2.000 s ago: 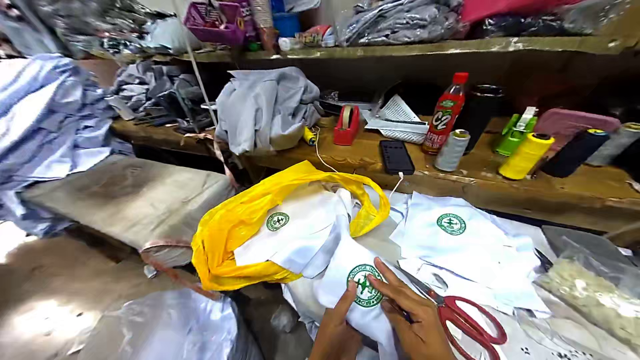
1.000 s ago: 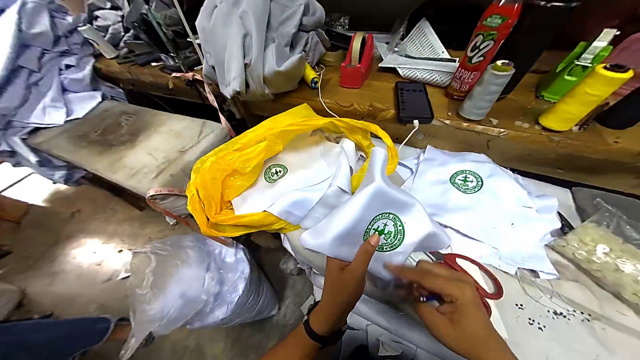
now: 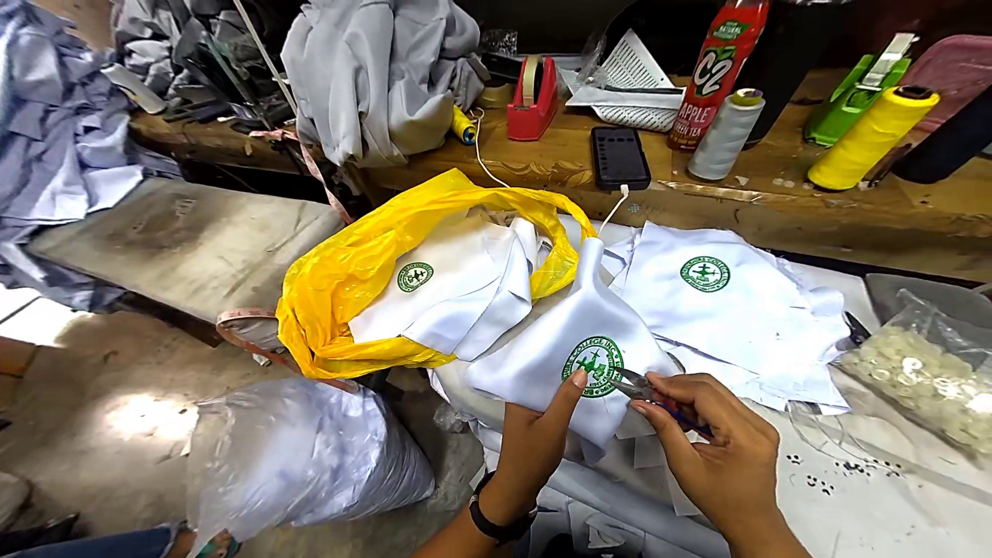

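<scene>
My left hand holds a white fabric piece, its thumb on top beside a round green embroidered emblem. The fingers under the cloth are hidden. My right hand grips small thread snips, whose blades point at the emblem's right edge. Behind the held cloth, a yellow plastic bag contains more white pieces, one with the same emblem. To the right lies a stack of white pieces, with an emblem on the top one.
A wooden shelf holds a phone, a red tape dispenser, a red bottle, a grey thread cone and a yellow one. A bag of buttons lies at right. A clear plastic sack stands on the floor.
The snips in my right hand have come up to the emblem; two seconds ago both hands' fingers were on the cloth there. Red-handled scissors, seen earlier on the right, no longer show. The view has moved closer.
</scene>
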